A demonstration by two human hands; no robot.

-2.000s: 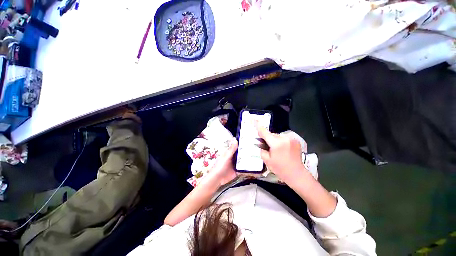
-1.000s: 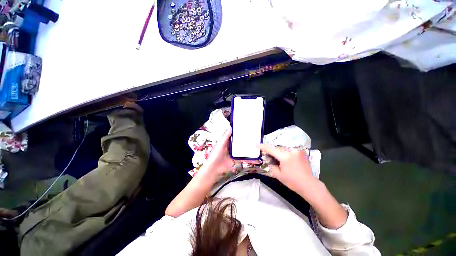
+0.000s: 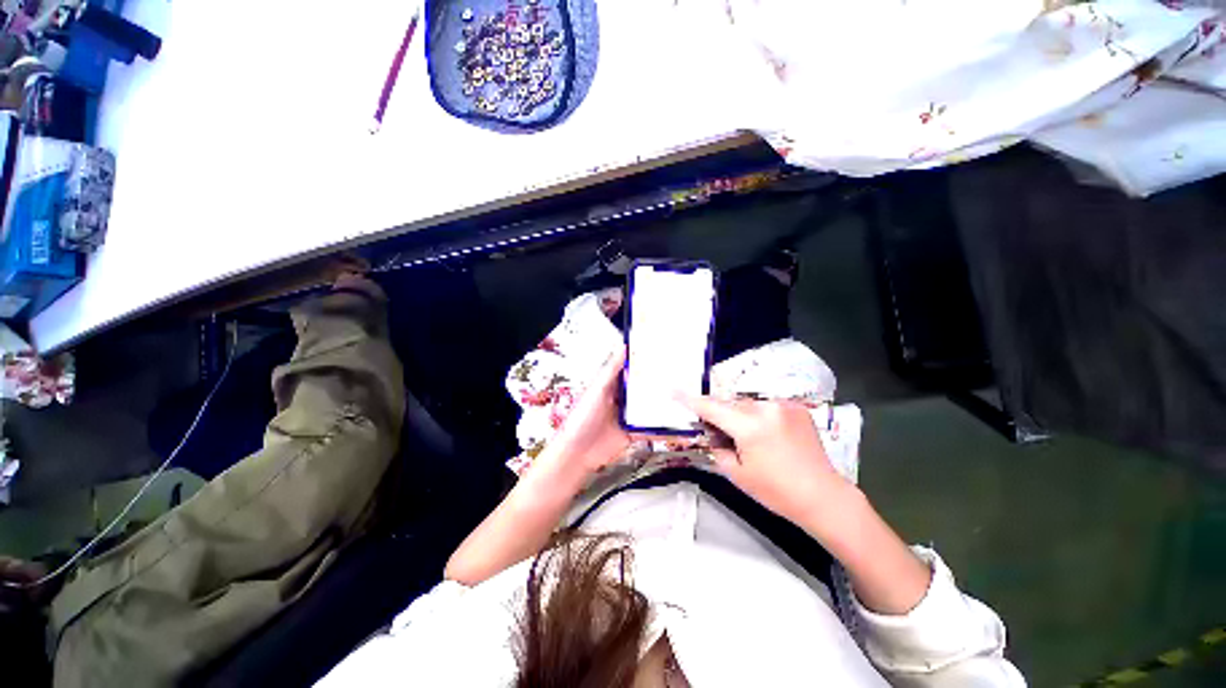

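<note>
A smartphone [image 3: 668, 343] with a bright white screen stands out above my lap. My left hand [image 3: 592, 419] holds it at its lower left edge. My right hand [image 3: 770, 450] is at the phone's lower right, with a fingertip over the bottom of the screen. I cannot tell whether the right hand also grips the phone or holds something small. The white floral garment piece [image 3: 545, 386] lies bunched on my lap under and beside both hands, partly hidden by them.
A white table [image 3: 269, 161] runs across the front with a dark button tray [image 3: 581, 67], a dark-red stick [image 3: 395, 70] and a garment pile [image 3: 928, 94] at right. A blue box [image 3: 34, 249] stands far left. A neighbour's olive sleeve [image 3: 289, 484] is at left. Dark grey cloth [image 3: 1076, 296] hangs at right.
Over the last two seconds, my right fingertip has moved from the upper screen to its lower edge. The screen content has become almost plain white. The view has shifted slightly.
</note>
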